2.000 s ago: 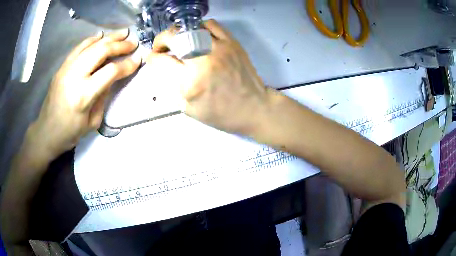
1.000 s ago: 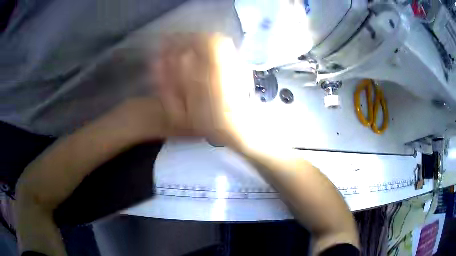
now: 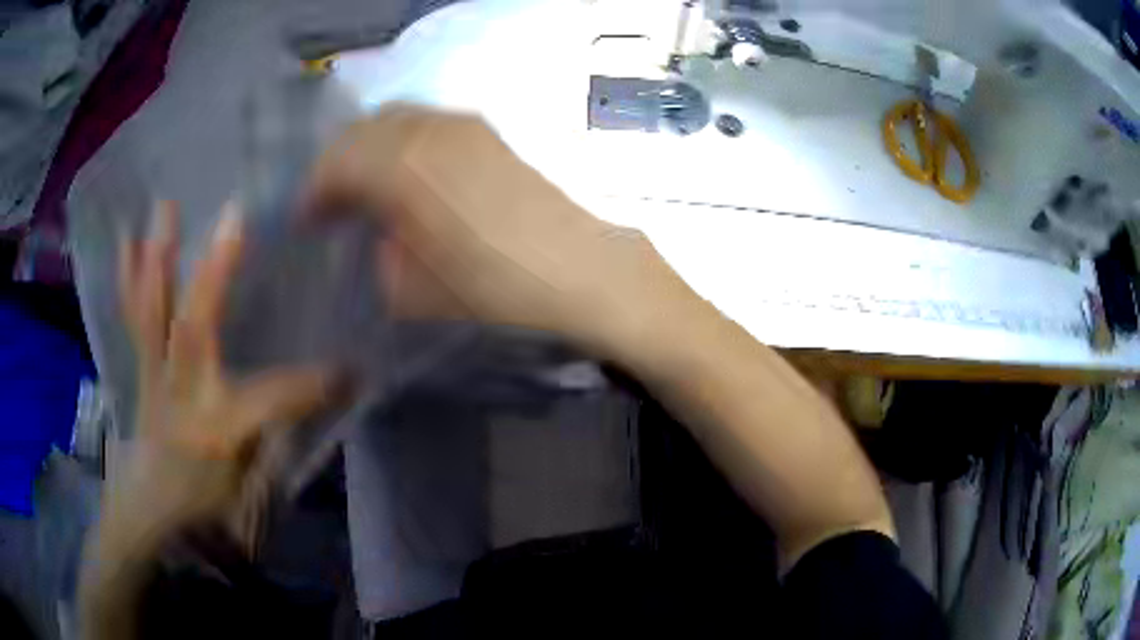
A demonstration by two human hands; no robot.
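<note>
A grey cloth panel point(image 3: 188, 138) covers the left of the view and hangs below the table edge, where a pale grey part with a brownish patch point(image 3: 563, 469) shows. My left hand point(image 3: 206, 375) is blurred over the cloth at the left, its fingers spread and its thumb apart from them. My right hand point(image 3: 431, 206) is curled on raised, blurred folds of the cloth; its fingertips are partly hidden. The machine's dark needle plate point(image 3: 625, 104) shows on the white bed, with no cloth on it.
Orange-yellow scissors point(image 3: 931, 150) lie on the machine bed at the right. The white table edge point(image 3: 875, 331) curves along the front. Grey and pale green cloth point(image 3: 1100, 500) hangs below it at the right. Blue cloth point(image 3: 38, 400) is at the far left.
The view has shifted. Both hands are now over the grey cloth at the left, apart from each other; before, they overlapped near the machine. The cloth now also hangs over the front edge.
</note>
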